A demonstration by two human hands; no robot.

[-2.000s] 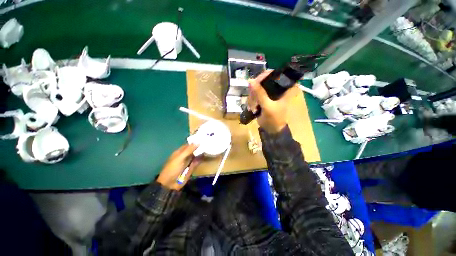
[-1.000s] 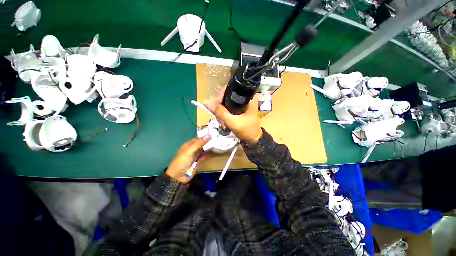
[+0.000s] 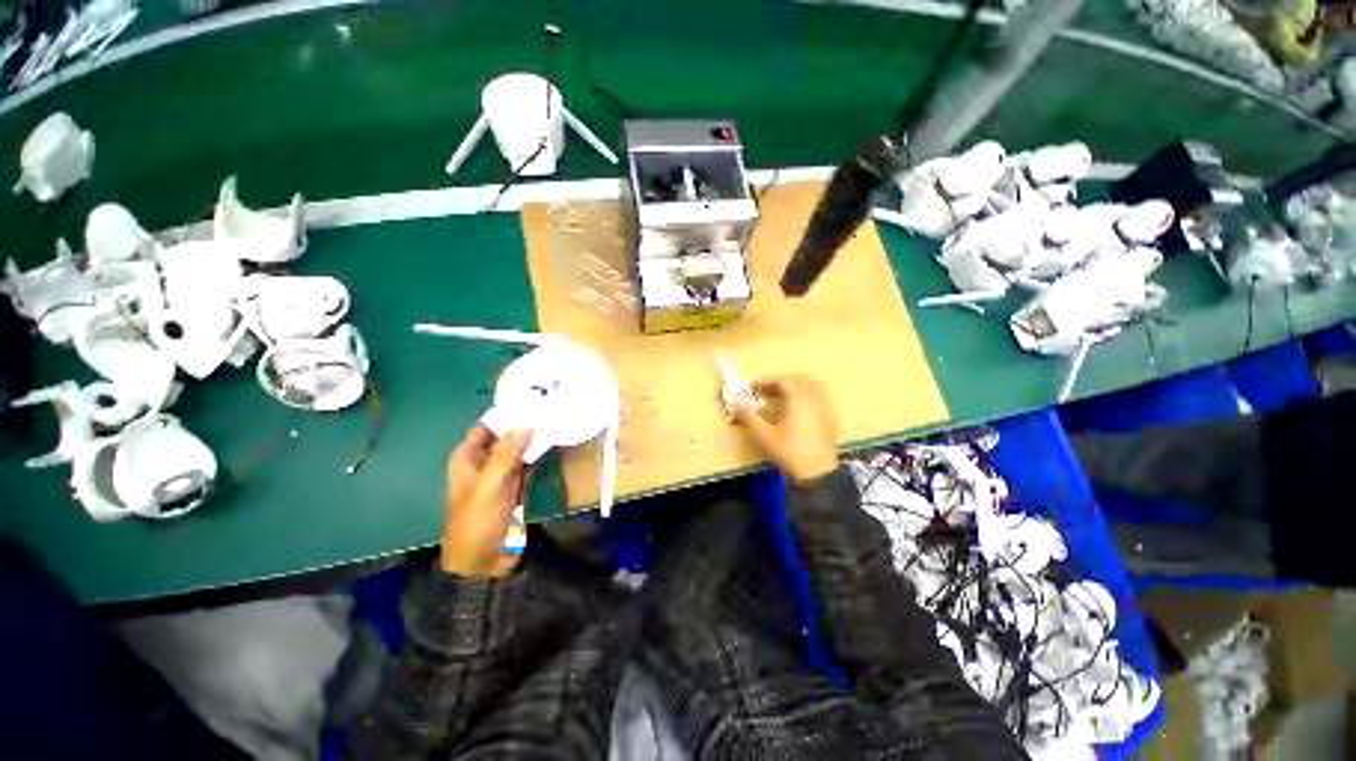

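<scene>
My left hand (image 3: 483,498) holds a white round camera body (image 3: 558,399) by its lower left side, over the left edge of the tan mat (image 3: 833,357). Two thin white antennas stick out of the body, one to the upper left and one downward. A small blue-tipped piece (image 3: 515,541) shows below my left fingers. My right hand (image 3: 794,428) is at a small white bundle (image 3: 735,390) on the mat, with its fingertips touching it; a firm grip cannot be told. The black electric screwdriver (image 3: 837,217) hangs above the mat, out of my hands.
The grey screw feeder (image 3: 690,223) stands on the mat. White camera shells (image 3: 191,305) are heaped at left, camera units (image 3: 1026,238) at right. Another camera body (image 3: 522,125) lies at the back. A blue bin (image 3: 1093,498) with white parts and black wires is below the bench edge.
My right hand has let go of the screwdriver and moved down to the small white bundle. The screwdriver now hangs to the right of the feeder. My left hand still holds the camera body.
</scene>
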